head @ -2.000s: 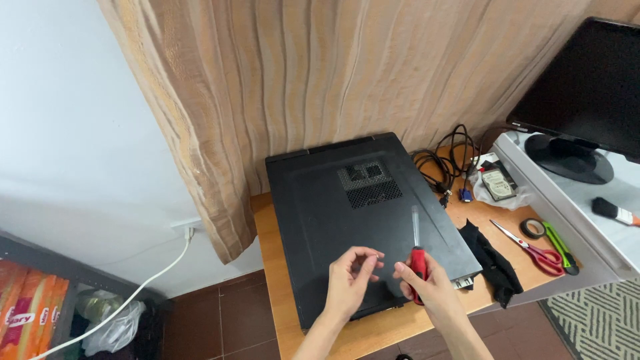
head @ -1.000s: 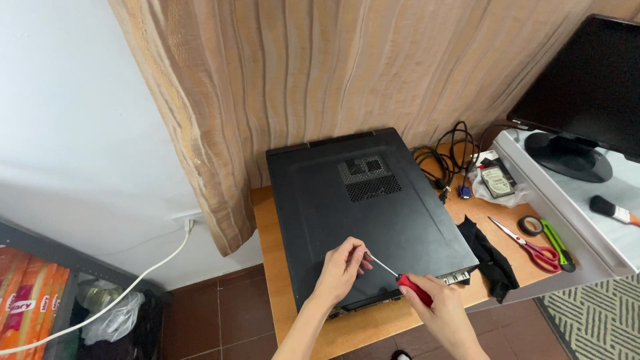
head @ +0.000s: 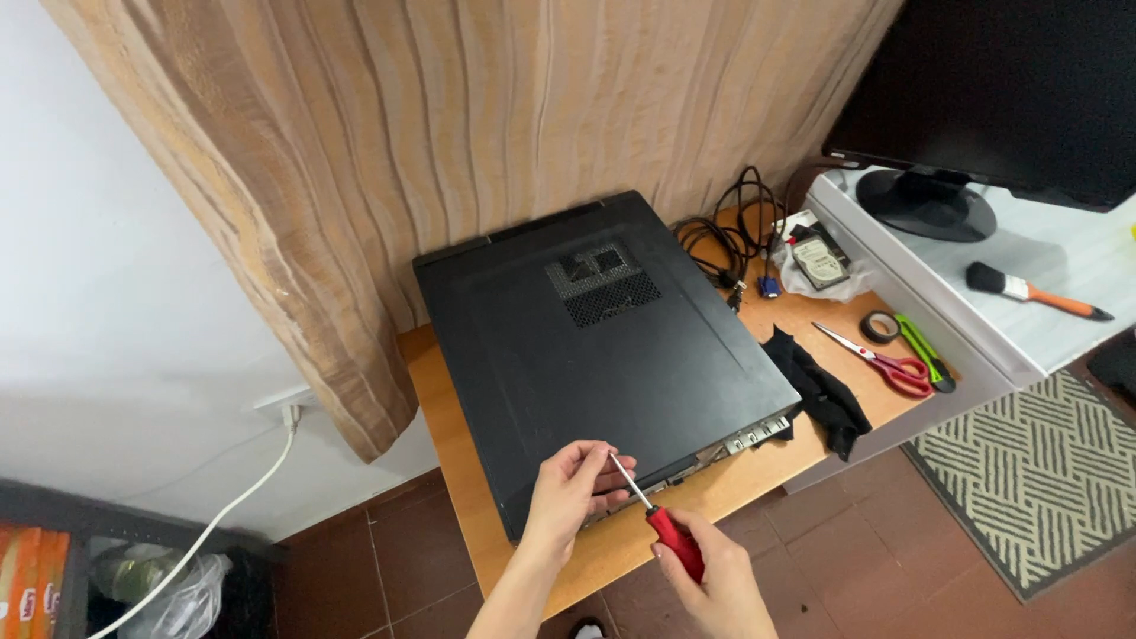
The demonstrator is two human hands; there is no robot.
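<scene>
A black desktop computer case [head: 568, 382] lies on its side on a wooden table, its rear edge with metal slots facing me. My right hand [head: 714, 568] grips the red handle of a screwdriver [head: 676, 543], whose thin metal shaft points up and left. The fingers of my left hand [head: 572, 488] are bent at the shaft's tip, over the case's near edge. Thumb and index finger meet at the tip; whether they pinch something small there cannot be made out.
Right of the case lie a black cloth [head: 821, 390], red-handled scissors [head: 879, 359], a tape roll [head: 879, 327], a green utility knife [head: 925, 353], cables [head: 723, 244] and a hard drive [head: 818, 262]. A brush [head: 1034, 291] and a monitor [head: 994, 98] stand farther right, beside a raised white edge.
The screwdriver has turned from pointing upright, clear of my left hand, to slanting left with its tip at my left fingers. My right hand has moved lower.
</scene>
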